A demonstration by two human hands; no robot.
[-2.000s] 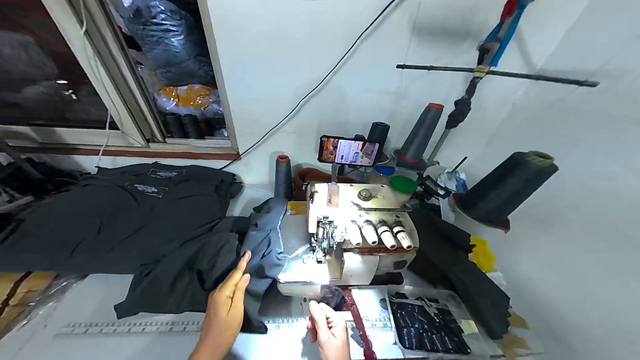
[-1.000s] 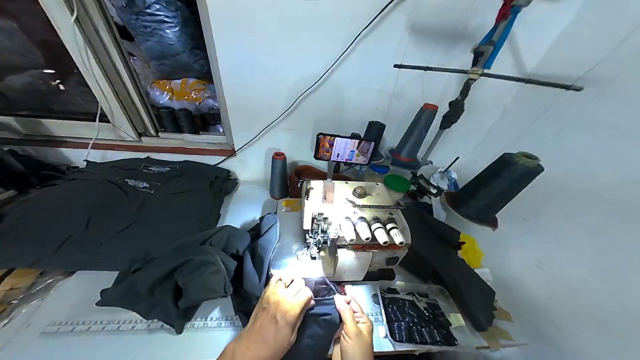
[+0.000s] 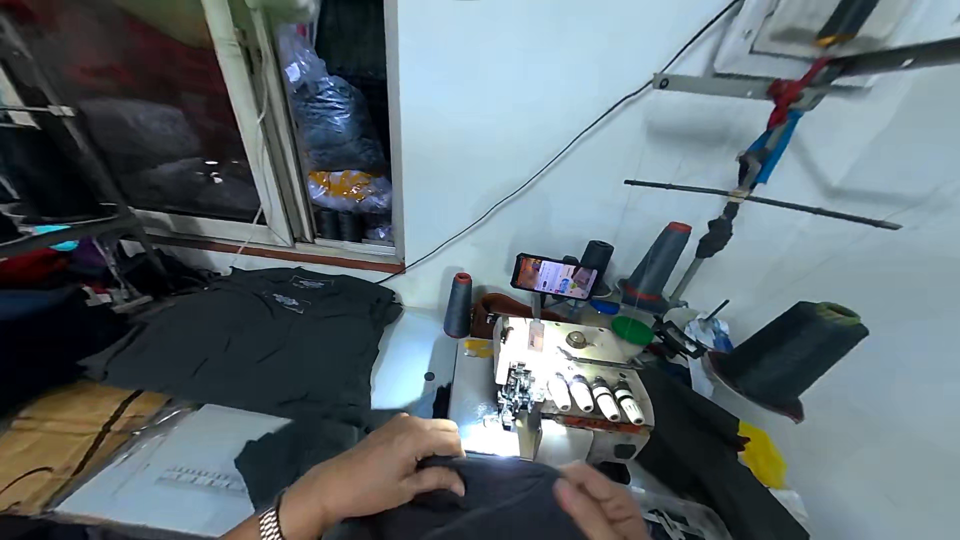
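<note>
My left hand [image 3: 401,469], with a metal watch band at the wrist, grips the edge of a dark fabric piece [image 3: 487,499] between thumb and fingers. At the fabric's right end, my right hand [image 3: 600,502] pinches the same piece; it is partly blurred. Both hands are just in front of an overlock sewing machine [image 3: 574,345], whose lamp lights the needle area [image 3: 517,394]. More dark cloth [image 3: 300,450] lies left of my left hand. The lower part of the held fabric is cut off by the frame.
Dark shirts [image 3: 255,345] lie on the table at left, near a cardboard box [image 3: 82,427]. A thread cone [image 3: 458,306] and a phone [image 3: 555,277] stand behind the machine. A large cone [image 3: 795,356] and dark cloth [image 3: 705,442] are at right, beside a plastic tray [image 3: 675,510].
Both hands have moved the dark fabric away from the needle area toward me. The dark cloth on the left has shifted. The view has swung and shows more of the left side.
</note>
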